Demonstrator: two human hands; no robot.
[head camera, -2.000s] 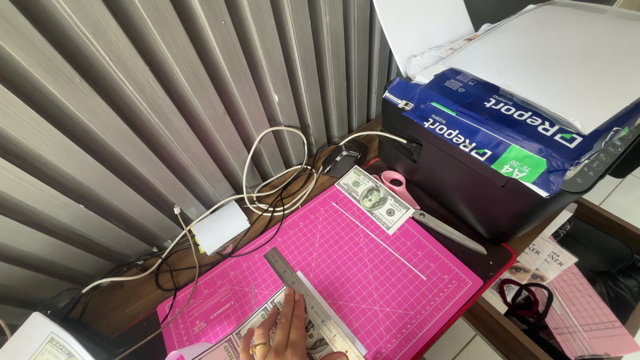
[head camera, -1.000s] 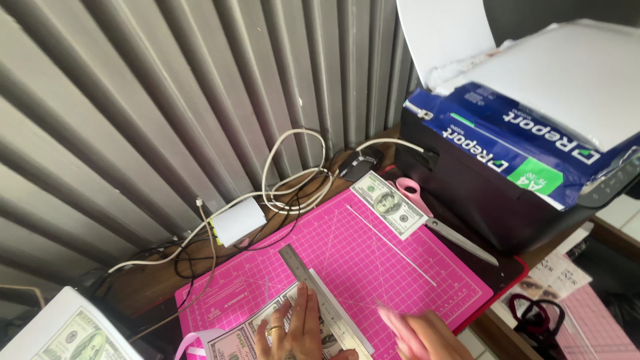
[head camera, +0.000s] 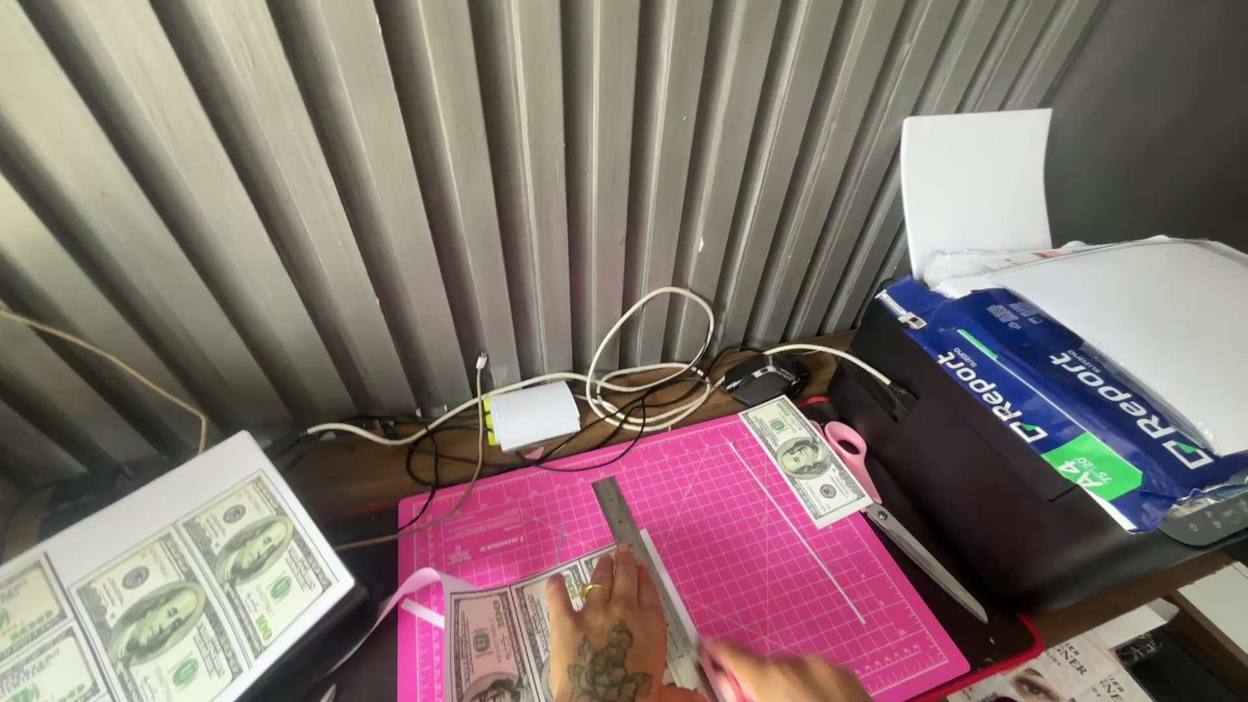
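My left hand (head camera: 609, 624), with a ring, presses flat on a steel ruler (head camera: 624, 522) and on a sheet printed with banknote images (head camera: 487, 634), on a pink cutting mat (head camera: 546, 487). Close to the ruler's lower part, my right hand (head camera: 790, 673) is blurred and closed around a pink-handled tool (head camera: 720, 673); its tip is not clear. White paper margin shows along the ruler's right side. A single cut banknote print (head camera: 804, 458) lies at the mat's upper right, beside pink-handled scissors (head camera: 853, 463). A thin paper strip (head camera: 799, 536) rests on the mat.
A stack of sheets printed with banknote images (head camera: 166, 585) stands at the left. White and black cables (head camera: 653, 370) and a small white box (head camera: 534, 414) lie behind the mat. A black printer (head camera: 955, 487) with a blue paper pack (head camera: 1033, 390) on top stands at the right.
My right hand, out of view two seconds ago, has come in from below and moved left to the ruler. My left hand stays on the ruler and sheet. The view has tilted up.
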